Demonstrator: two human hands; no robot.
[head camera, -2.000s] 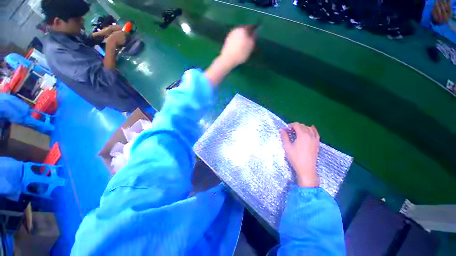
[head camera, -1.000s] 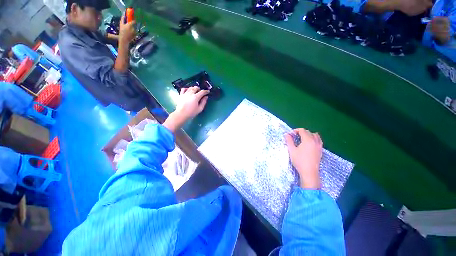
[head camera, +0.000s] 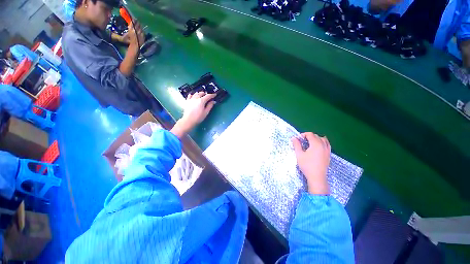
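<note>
A black frame assembly (head camera: 207, 85) with pale marks lies on the green bench, left of the silver bubble-foil mat (head camera: 252, 149). My left hand (head camera: 197, 107) rests its fingertips on the near edge of the frame assembly; whether it grips it cannot be told. My right hand (head camera: 313, 157) is over the right part of the mat, fingers curled around a small dark part (head camera: 305, 144) that is mostly hidden between thumb and fingers.
A cardboard box (head camera: 123, 139) with crumpled white liners stands below the bench edge at left. A person in grey (head camera: 98, 62) holds an orange tool (head camera: 125, 15). Heaps of black parts (head camera: 361, 31) lie across the bench. A dark textured panel (head camera: 384, 234) is at lower right.
My left hand has come back from over the far bench to the frame assembly, which now lies left of the mat. My right hand has stayed on the mat with the small part.
</note>
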